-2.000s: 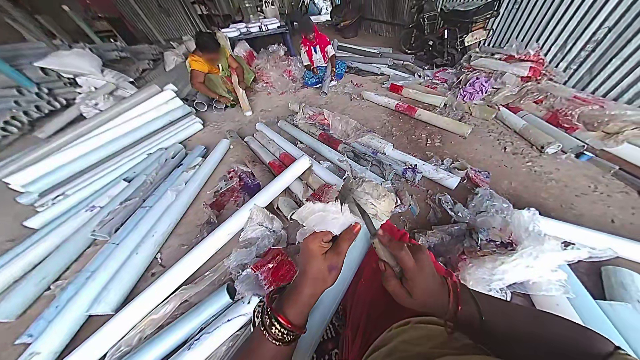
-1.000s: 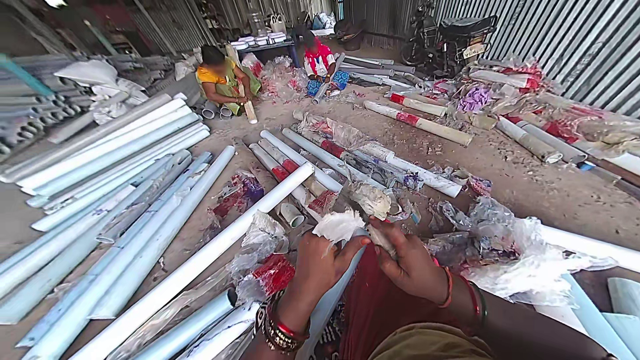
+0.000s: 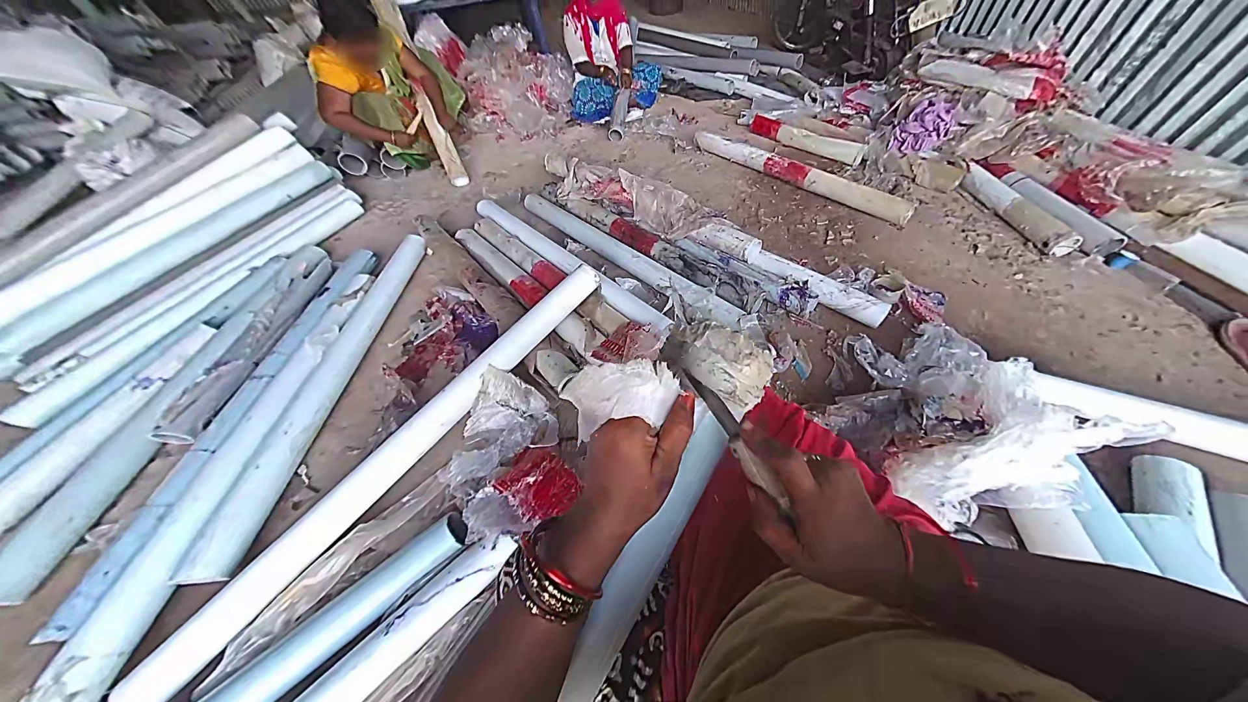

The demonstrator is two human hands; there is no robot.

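Observation:
My left hand (image 3: 634, 478), with bangles at the wrist, is closed around a crumpled white sheet (image 3: 624, 398), paper or plastic. My right hand (image 3: 824, 507) grips the handle of a knife (image 3: 717, 405), whose dark blade points up and left, close to the sheet. Below both hands a pale blue pipe (image 3: 648, 556) slants up from my lap. A cream-coloured crumpled wad (image 3: 726, 363) lies just beyond the blade. Red cloth (image 3: 712, 546) covers my lap. A long white pipe (image 3: 390, 468) lies to the left of my left hand.
Pale pipes (image 3: 224, 419) lie in rows at the left. Torn clear plastic wrapping (image 3: 1014, 439) is heaped at the right. Ahead are more pipes with red bands (image 3: 799, 175). Two people sit at the back, one holding a pipe (image 3: 444, 141). Corrugated metal sheeting (image 3: 1160, 73) stands at the back right.
The knife blade, visible two seconds ago and hidden one second ago, shows again beyond my right hand. My left hand has kept its hold on the white sheet. The view has tilted down.

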